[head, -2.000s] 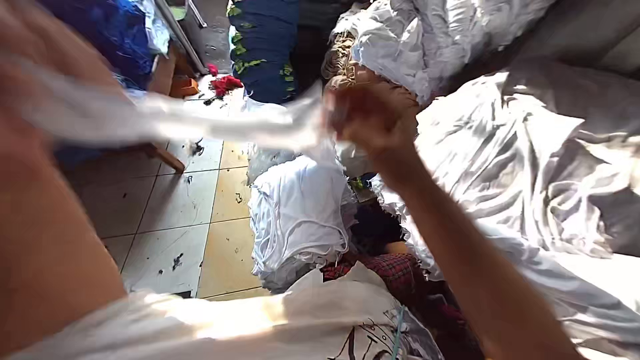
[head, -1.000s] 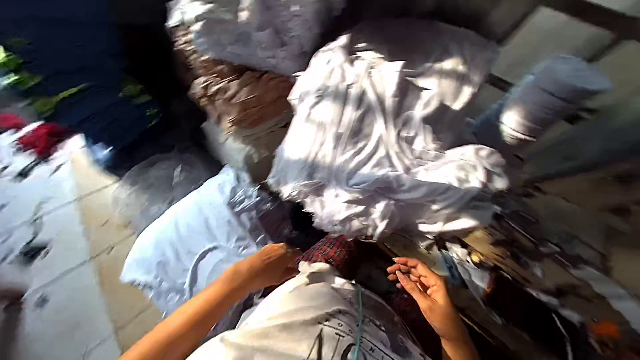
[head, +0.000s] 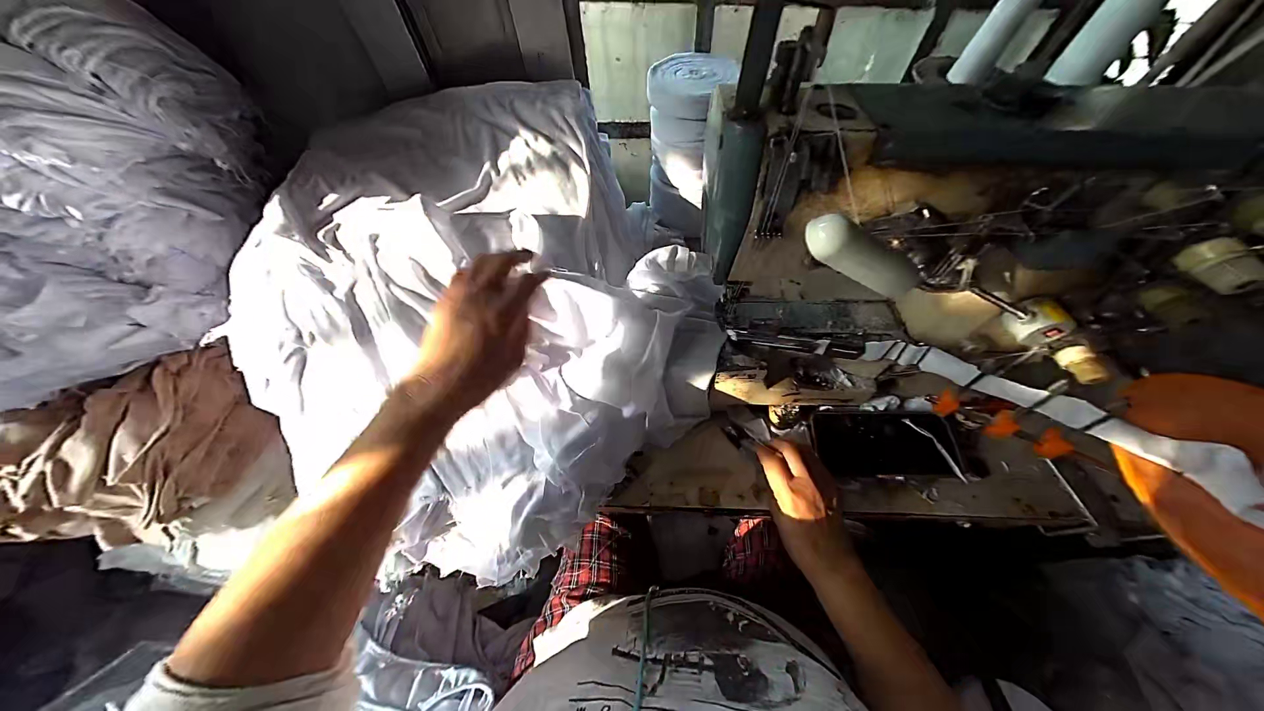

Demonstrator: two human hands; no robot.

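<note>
My left hand (head: pixel 484 321) is over the large heap of white fabric pieces (head: pixel 385 286), its fingers bent at the upper part of the heap; whether they pinch any cloth cannot be told. To the right, my right hand (head: pixel 798 484) rests at the front edge of the sewing machine table (head: pixel 681 474). Its fingertips are on a small dark tool (head: pixel 736 434), perhaps thread snips. Just right of that hand lies a dark phone-like device (head: pixel 879 444). A white fabric strip (head: pixel 1066 410) runs from the sewing machine (head: pixel 736 188) toward the right.
Rolled pale fabric (head: pixel 681 128) stands behind the machine. Thread cones, metal rods and orange clips (head: pixel 1002 425) crowd the right side, beside an orange curved object (head: pixel 1185 474). Brown cloth bundles (head: pixel 148 444) and another pale fabric heap (head: pixel 109 197) are at left.
The view has swung right, bringing the machine table into view. My left hand has moved from near my lap onto the white heap; my right hand has come to the table edge.
</note>
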